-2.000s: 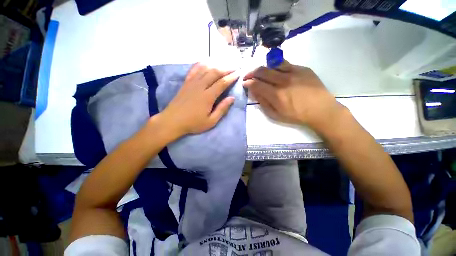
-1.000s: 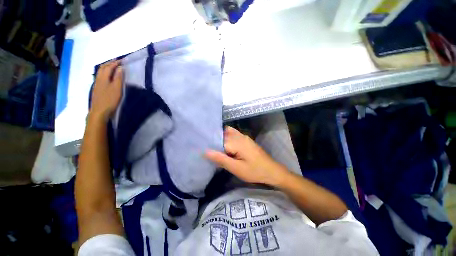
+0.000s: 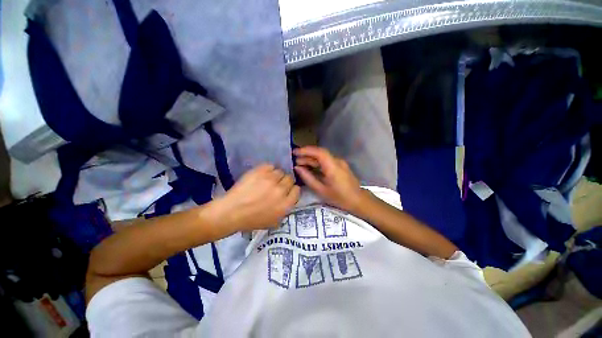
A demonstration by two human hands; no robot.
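A partly sewn garment, a pale grey panel [image 3: 244, 86] with navy bands and navy pieces [image 3: 150, 79], lies over the table's front edge and hangs onto my lap. My left hand [image 3: 264, 197] is on the panel's lower right edge near my shirt, fingers bent onto the cloth. My right hand [image 3: 328, 175] is just right of it, its fingertips at a navy bit of the same edge. The fingertips of both hands are close together, and the cloth between them is mostly hidden.
The ruler-marked silver table edge [image 3: 422, 30] crosses the top. A waiting pile of navy and pale cloth [image 3: 521, 125] hangs at the right. More navy and white cloth [image 3: 125, 185] hangs at the lower left. The sewing machine is out of view.
The view has tilted down to my lap. My left hand has left the garment's upper left part and come to its lower right edge, beside my right hand. The machine has gone out of view.
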